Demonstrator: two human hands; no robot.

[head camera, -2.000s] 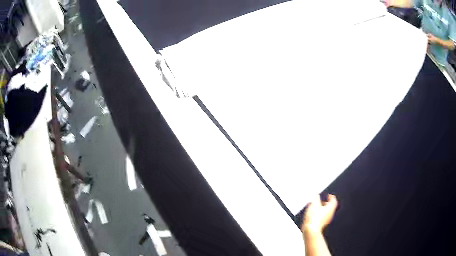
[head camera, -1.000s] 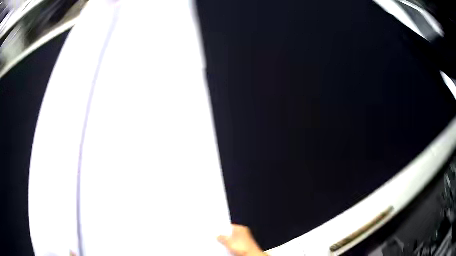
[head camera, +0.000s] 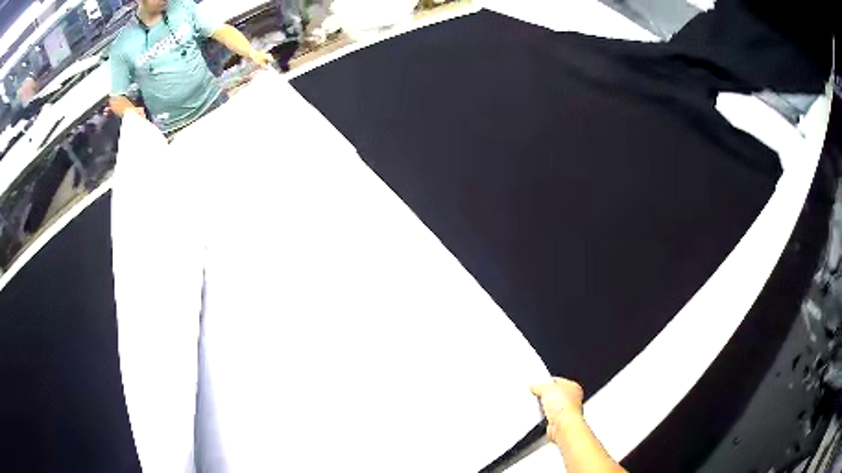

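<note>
A large white sheet, looking blank in glare [head camera: 351,305], stretches across black fabric [head camera: 554,185] on the cutting table. It has a lengthwise fold line on its left part. My right hand [head camera: 561,405] is shut on the sheet's near right corner, close to the table's near edge. Black fabric shows on both sides of the sheet. My left hand is not in view; the sheet's near left part runs out of the bottom of the picture.
A person in a blue-green T-shirt [head camera: 166,60] stands across the table, holding the sheet's far end with both hands. The table's white margin [head camera: 702,342] curves along the right. Black fabric lies rumpled at the far right, beside pale material [head camera: 762,125].
The view has swung up, bringing the other person into sight. The sheet's held corner and my right hand now appear farther right. The brown stick on the margin is out of view.
</note>
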